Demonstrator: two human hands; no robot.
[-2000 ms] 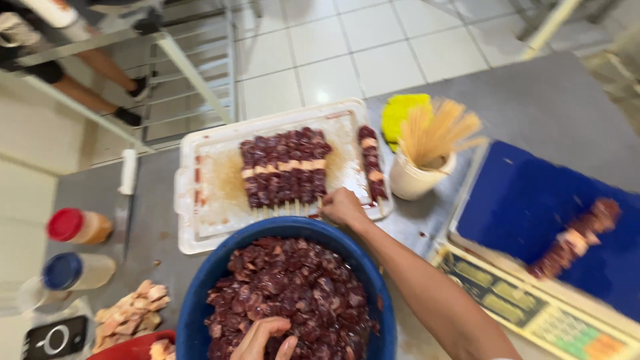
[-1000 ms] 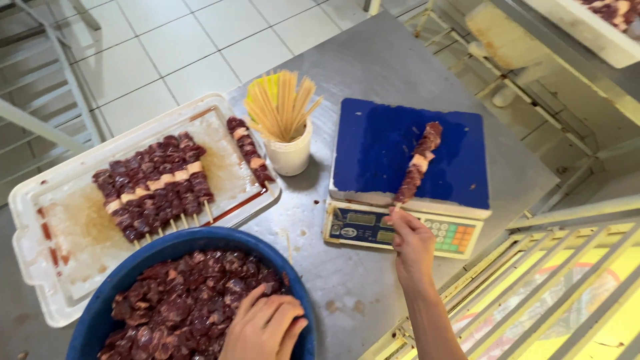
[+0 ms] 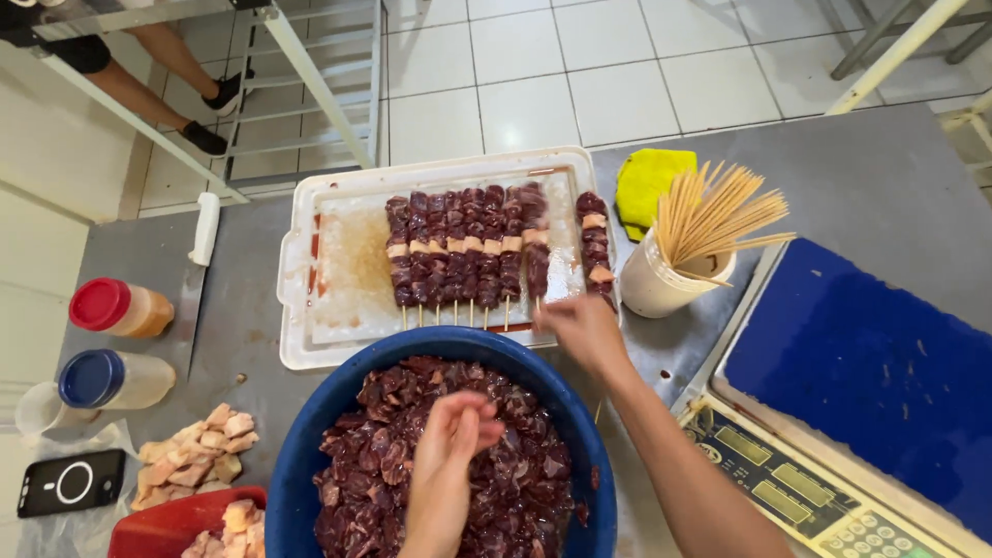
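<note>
My right hand (image 3: 577, 329) pinches the bare stick end of a meat skewer (image 3: 536, 260) at the right end of a row of several skewers (image 3: 453, 248) on a white plastic tray (image 3: 333, 345). Each has dark meat with a pale piece midway. Another skewer (image 3: 594, 244) lies apart along the tray's right edge. My left hand (image 3: 453, 465), fingers apart and holding nothing, is over the dark meat pieces (image 3: 380, 434) in a blue basin (image 3: 593, 465). The blue platform (image 3: 868, 372) of the scale bears no skewer.
Right of the tray are a white cup (image 3: 651, 287) of wooden skewers and a yellow cloth (image 3: 651, 186). At left are a knife (image 3: 203, 232), lidded jars (image 3: 124, 308), a phone (image 3: 71, 482), pale pieces (image 3: 198, 453) and a red container (image 3: 178, 519). A person's legs (image 3: 147, 93) show behind a rack.
The skewer that was on the scale a second ago is off it. My right hand has moved from the scale to the tray, where it holds a skewer beside the row. The view has swung left.
</note>
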